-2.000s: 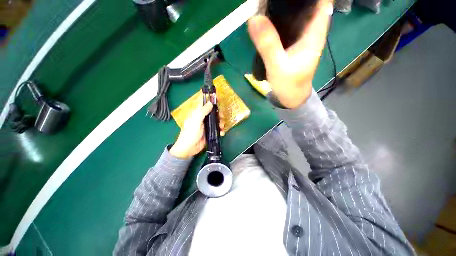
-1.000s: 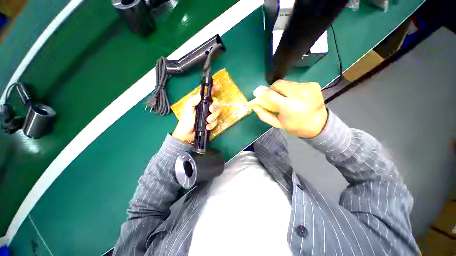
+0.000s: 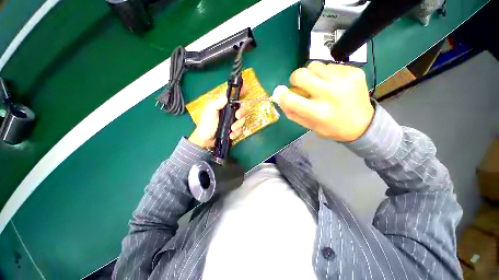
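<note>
My left hand (image 3: 216, 120) is closed around the black inner handle of a hair dryer body (image 3: 223, 131), over the yellow-brown pad (image 3: 253, 120). The round head with its pale grey ring and dark hole points down-left, near my torso. My right hand (image 3: 331, 101) grips the pale handle of an awl or small screwdriver (image 3: 280, 93). Its thin shaft reaches left to the inner handle; the exact tip contact is too small to tell. A black handle shell (image 3: 221, 48) with a bundled grey cord (image 3: 175, 82) lies beyond the pad.
The thick black electric screwdriver (image 3: 372, 27) hangs at upper right before the grey-white screw feeder (image 3: 335, 24). Black units (image 3: 17, 123) stand on the darker green belt at left, behind the white strip (image 3: 104, 98). A plastic bag (image 3: 425, 12) lies at top right. Cardboard boxes are lower right.
My right hand has let go of the hanging screwdriver and now holds the small tool against the unit. The dryer's head has turned left. The units on the belt have shifted left in view.
</note>
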